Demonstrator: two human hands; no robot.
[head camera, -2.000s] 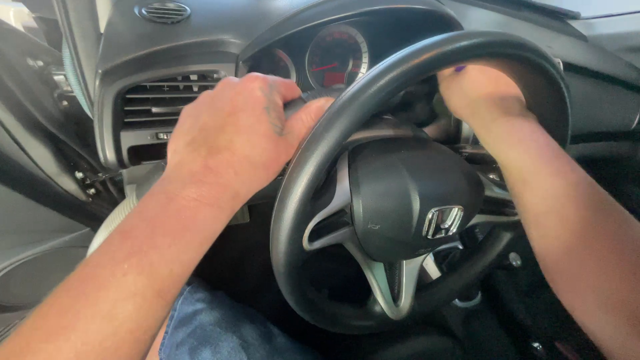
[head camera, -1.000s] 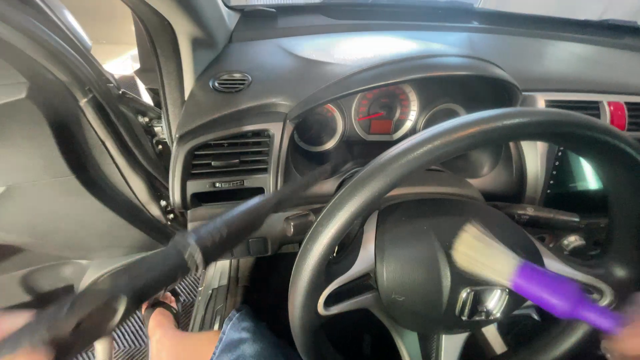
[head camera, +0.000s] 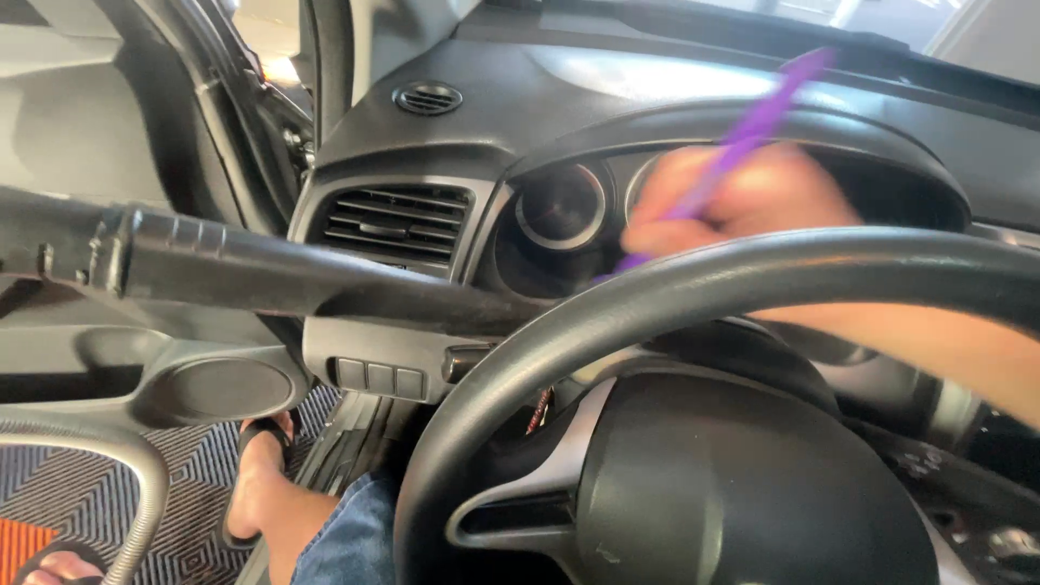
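Note:
My right hand (head camera: 739, 195) reaches behind the steering wheel (head camera: 682, 284), shut on the purple handle (head camera: 751, 126) of a brush. The handle slants up to the right across the instrument cluster (head camera: 561, 207); the brush's lower end and bristles are hidden or blurred behind the rim. From the left edge a black vacuum crevice nozzle (head camera: 325, 276) extends below the side air vent (head camera: 394, 221), its tip close to the cluster's lower left and the wheel rim. My left hand is outside the view.
The open door panel (head camera: 65, 138) is at the left. A grey ribbed hose (head camera: 150, 487) curves over the patterned floor at the lower left, near sandalled feet (head camera: 244, 512). A control stalk (head camera: 467, 363) juts out under the nozzle.
A second ago the brush was in front of the wheel hub; my right hand now has it behind the rim at the cluster. The nozzle now lies more level. My left hand has left the view.

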